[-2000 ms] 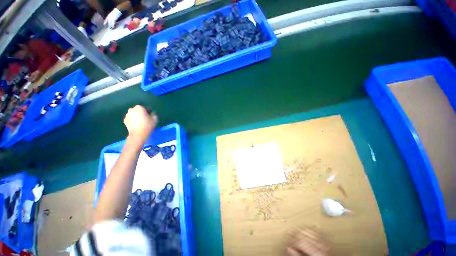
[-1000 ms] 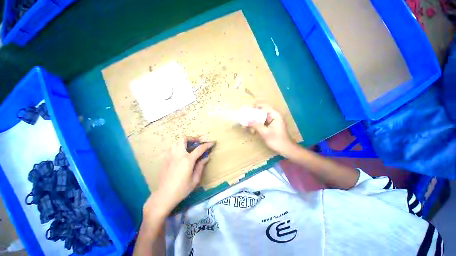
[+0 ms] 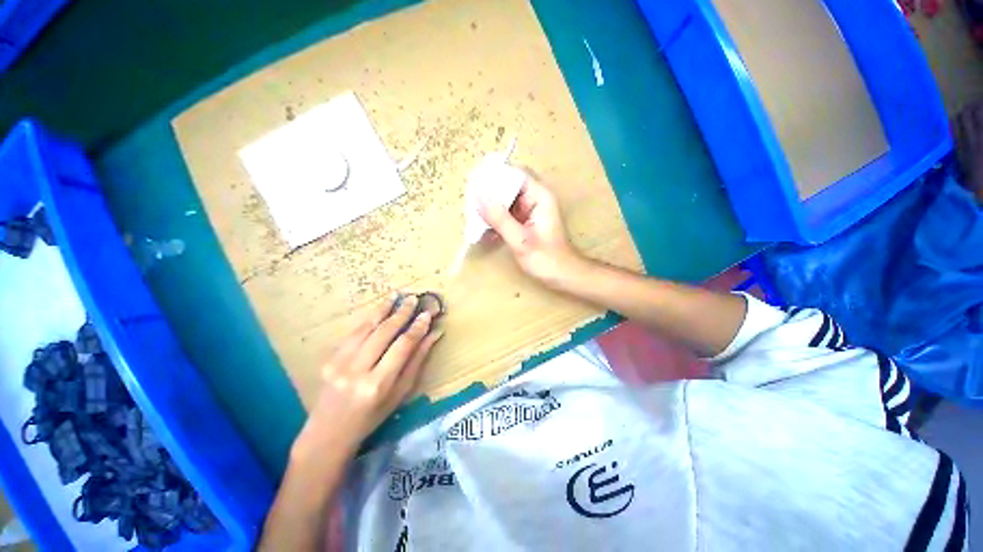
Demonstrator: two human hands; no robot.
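Note:
My left hand (image 3: 372, 367) lies on the cardboard work mat (image 3: 539, 270) near its front edge, its fingers holding a dark looped part (image 3: 429, 304) with the ring sticking out past the fingertips. My right hand (image 3: 530, 229) holds the white glue bottle (image 3: 492, 194) above the mat, tilted with its thin nozzle pointing down toward the dark part. The nozzle tip is a little above and right of the part, apart from it. A white square pad (image 3: 313, 178) lies on the mat at the upper left.
The left parts bin (image 3: 129, 334) holds a heap of dark looped parts (image 3: 97, 431) on white lining. The right bin (image 3: 744, 151), lined with brown cardboard, stands at the upper right. Another blue bin's corner (image 3: 24, 24) shows at the upper left. Brown glue spots cover the mat's middle.
The left hand has come back from the left bin area to the mat with a dark part. The right hand has picked up the bottle and now tips its nozzle downward.

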